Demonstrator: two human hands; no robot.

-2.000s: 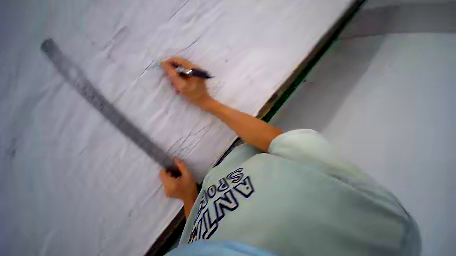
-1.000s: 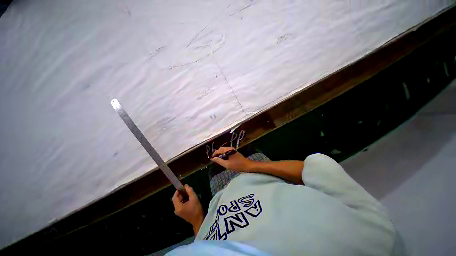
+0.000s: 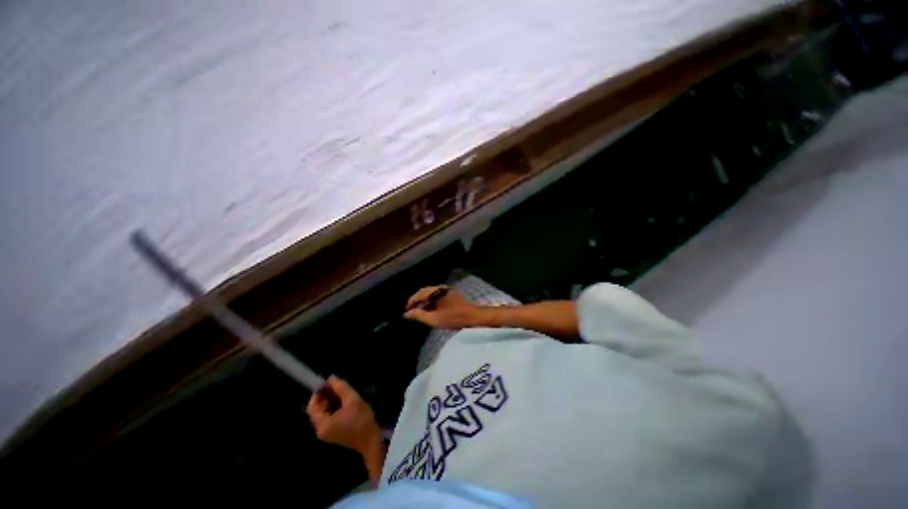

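My left hand (image 3: pixel 343 416) is closed around the lower end of the steel rule (image 3: pixel 234 323). The rule slants up and left across the table edge, its far end over the white sheet. My right hand (image 3: pixel 443 308) holds a short dark pen (image 3: pixel 434 297) in front of my body, below the table edge. The white pattern sheet (image 3: pixel 299 109) covers the table top and shows only a few faint marks. The view is somewhat blurred.
The brown table edge (image 3: pixel 567 126) runs diagonally from lower left to upper right, with pale handwriting on it. The dark green table side (image 3: pixel 558 239) lies below it. Pale floor (image 3: pixel 787 268) shows at the right. My pale green printed shirt (image 3: pixel 597 418) fills the lower middle.
My right hand with the pen has left the sheet and come back to my body. My left hand has drawn the rule back over the table edge. The view has shifted off the drawn lines.
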